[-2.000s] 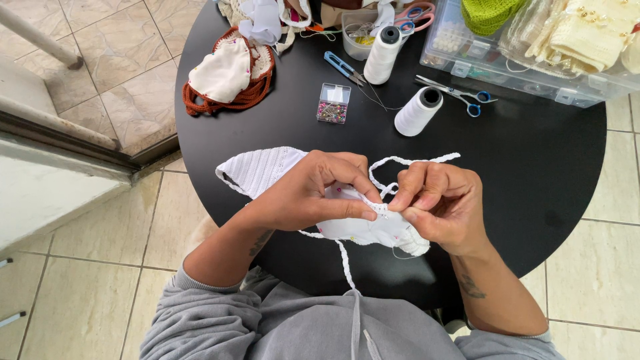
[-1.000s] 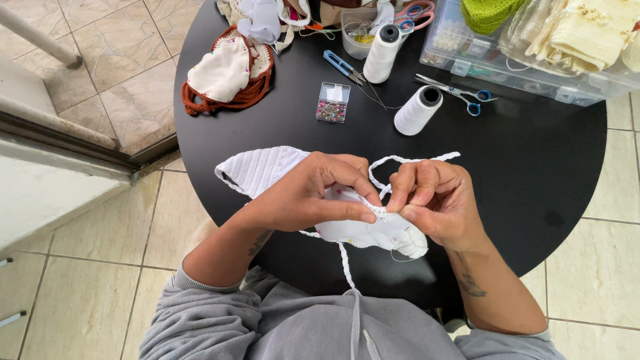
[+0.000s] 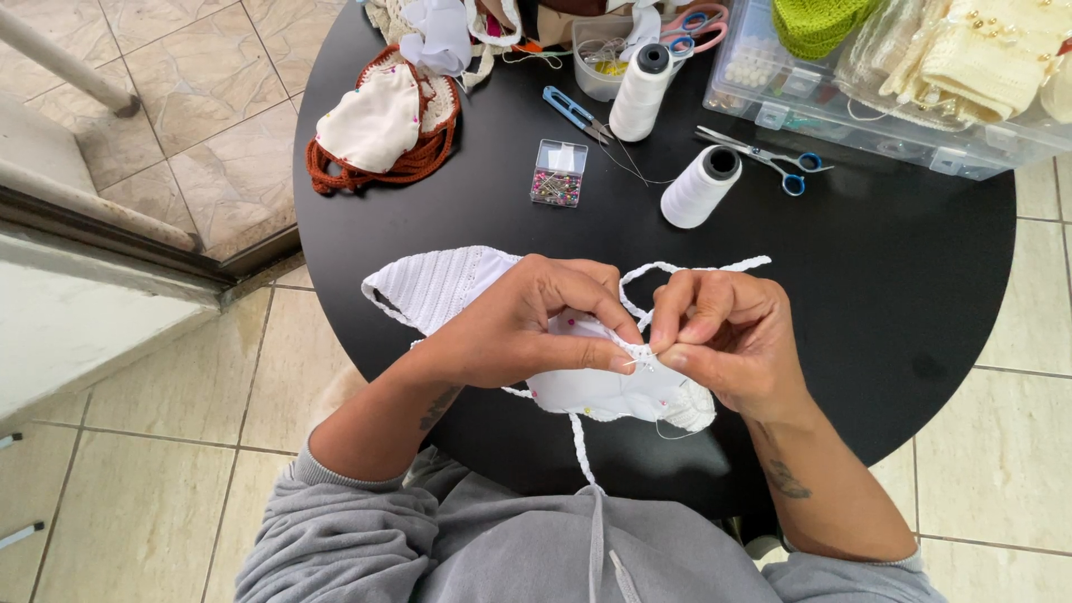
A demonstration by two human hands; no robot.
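A white crocheted bikini top lies across my side of the round black table. One cup (image 3: 444,285) rests flat at the left; the other, with a white fabric lining (image 3: 603,392) held by colored ball-head pins, is raised between my hands. My left hand (image 3: 536,327) pinches its upper edge between thumb and index finger. Close beside it, my right hand (image 3: 729,335) pinches the same edge. A thin needle (image 3: 634,363) shows at my left thumb tip, at the edge of the cup. White thread loops below the cup's right end. Crocheted cords trail above and below.
Beyond my hands stand two white thread cones (image 3: 702,186) (image 3: 641,92), a small pin box (image 3: 559,173), blue thread snips (image 3: 578,114) and scissors (image 3: 766,159). A brown-and-white crocheted piece (image 3: 373,121) lies at the back left. A clear plastic organizer (image 3: 854,117) bearing knitwear stands at the back right.
The needle now shows at my left thumb, where the earlier frames do not clearly show it. My right fingers have shifted slightly at the cup's edge; my left hand has stayed about where it was.
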